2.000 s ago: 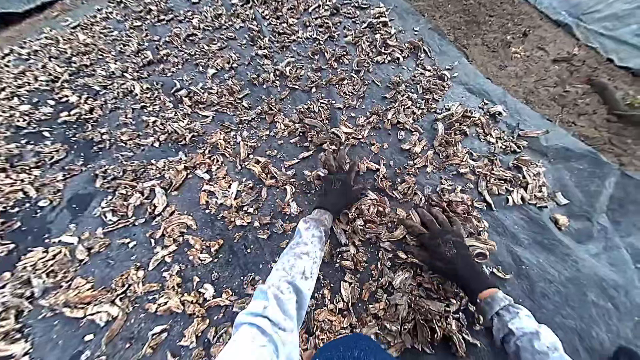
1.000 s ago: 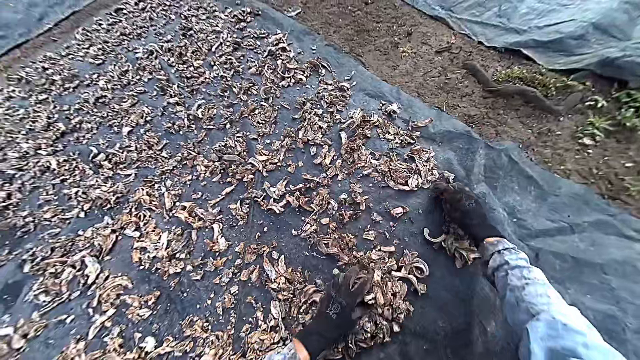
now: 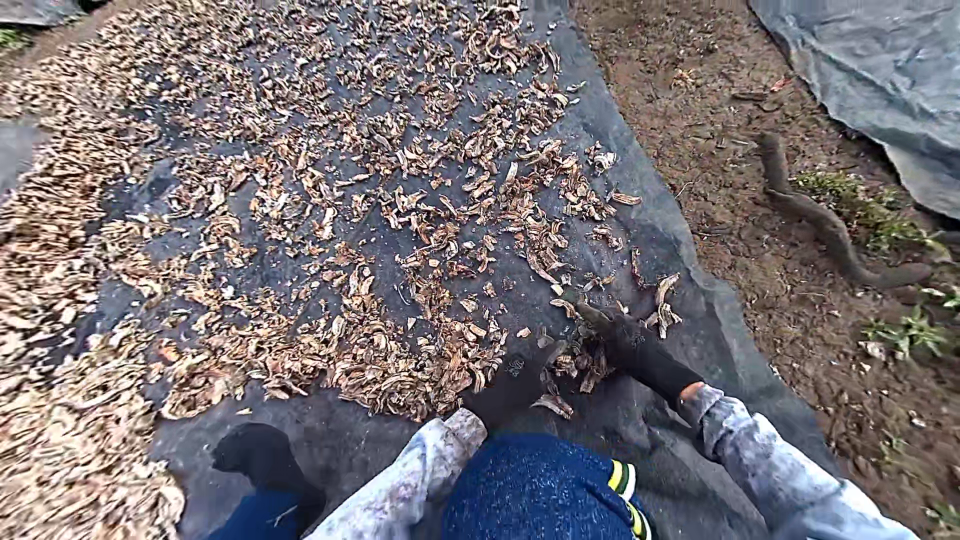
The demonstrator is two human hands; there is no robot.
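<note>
Dried, curled brown slices of plant matter (image 3: 390, 360) lie scattered over a dark woven ground sheet (image 3: 352, 439). My left hand (image 3: 517, 379), in a black glove, is low over the sheet at the right end of a denser heap, its fingers beside a small clump of slices (image 3: 581, 364). On the clump's other side is my right hand (image 3: 626, 341), gloved too, with its fingers bent over the slices. The two hands face each other, close together. Whether either one grips any slices is hard to tell, as the fingers are partly hidden.
My knee (image 3: 540, 487) in blue cloth and a dark-shod foot (image 3: 259, 454) are on the sheet. Beyond its right edge runs bare soil (image 3: 705, 112) with a crooked branch or root (image 3: 817, 217) and weeds (image 3: 915, 334). Another sheet (image 3: 892, 67) lies at the upper right.
The view has shifted. My hands, apart one second ago with the left in the heap and the right near the sheet's edge, are now close together around a small clump.
</note>
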